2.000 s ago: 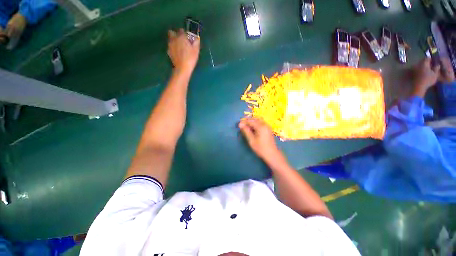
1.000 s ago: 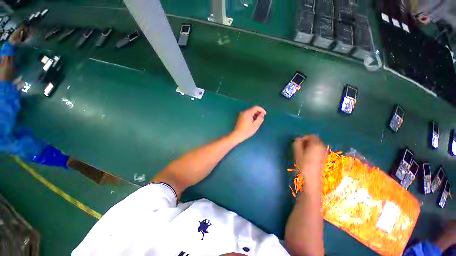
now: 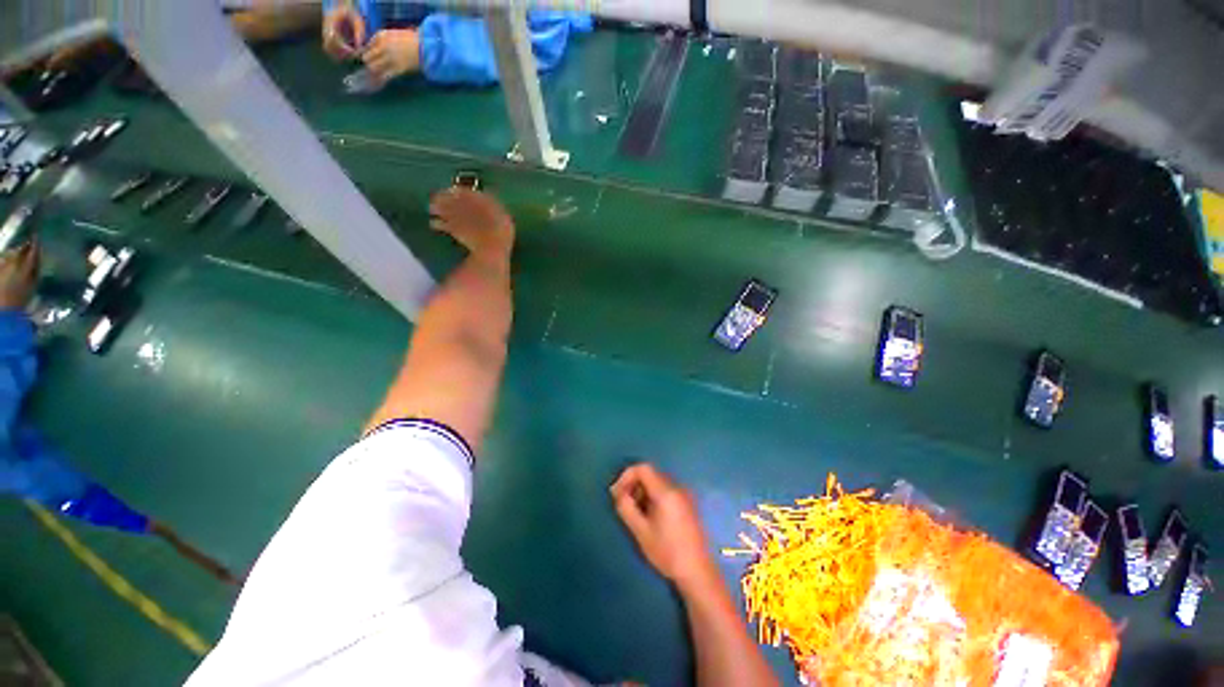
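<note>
My left hand [image 3: 473, 222] is stretched out over the belt, and the end of a handset [image 3: 467, 180] shows just beyond it. The hand hides the rest, so I cannot tell if it grips the handset. My right hand [image 3: 654, 510] is above the bench left of the bag, fingers curled together; I cannot tell if a strip is between them. The clear bag of orange strips [image 3: 940, 591] lies at the lower right, its open end spilling loose strips [image 3: 805, 550] to the left.
Spaced handsets [image 3: 901, 346] lie on the green belt [image 3: 644, 315]; several grouped handsets [image 3: 1063, 513] lie beyond the bag. A grey post [image 3: 295, 161] slants across the left. Grey trays [image 3: 839, 134] and a black panel [image 3: 1087, 201] stand across. Blue-sleeved people [image 3: 470, 51] work across and at left.
My left hand has moved from the bench out to a handset on the belt. My right hand has moved left, away from the strips. The view has shifted.
</note>
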